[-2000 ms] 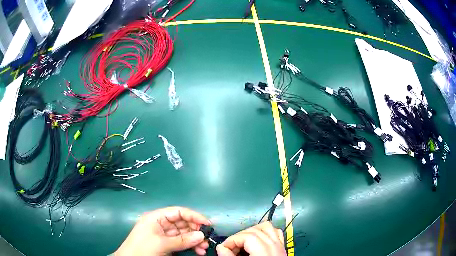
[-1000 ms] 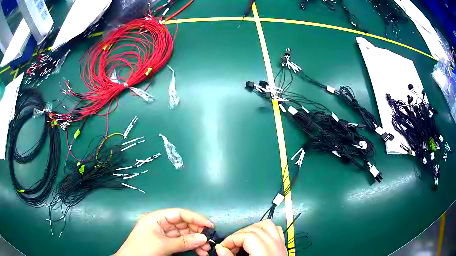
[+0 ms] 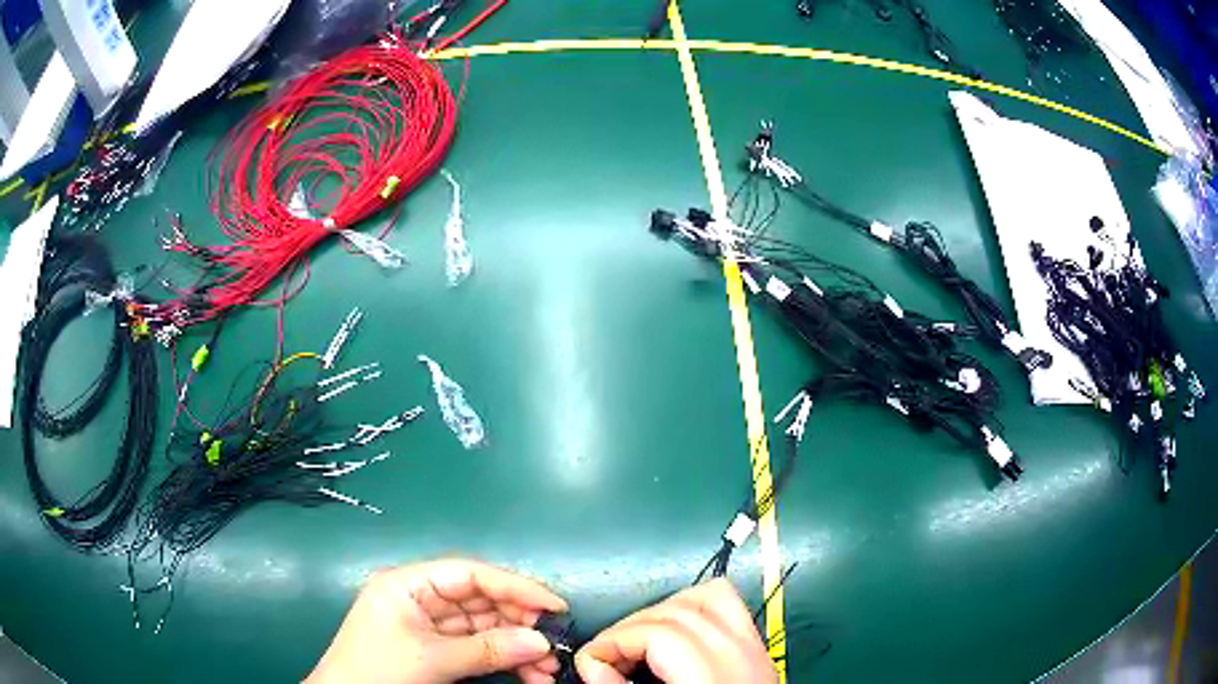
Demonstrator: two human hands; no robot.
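My left hand [image 3: 448, 625] is at the bottom centre, its thumb and fingers closed on a small black connector housing [image 3: 553, 631]. My right hand [image 3: 688, 639] is just right of it, fingertips pinched at the housing's right side on a black wire; the fingertips hide most of the wire. The two hands nearly touch. A black wire lead with a white label [image 3: 737, 531] runs from behind my right hand up along the yellow tape line. Both hands are cut off by the bottom edge.
Black wire harnesses [image 3: 868, 350] lie right of centre. More lie on a white paper sheet [image 3: 1011, 227] at far right. A red wire coil [image 3: 434, 120] is upper left, a black cable coil [image 3: 38, 388] far left, a loose black lead bundle [image 3: 227, 481] lower left. Clear plastic pieces [image 3: 456, 404] lie beside them.
My fingertips have shifted slightly around the black housing, and my right hand is a little higher with its fingers over the wire. The view has moved slightly; the table items lie as before.
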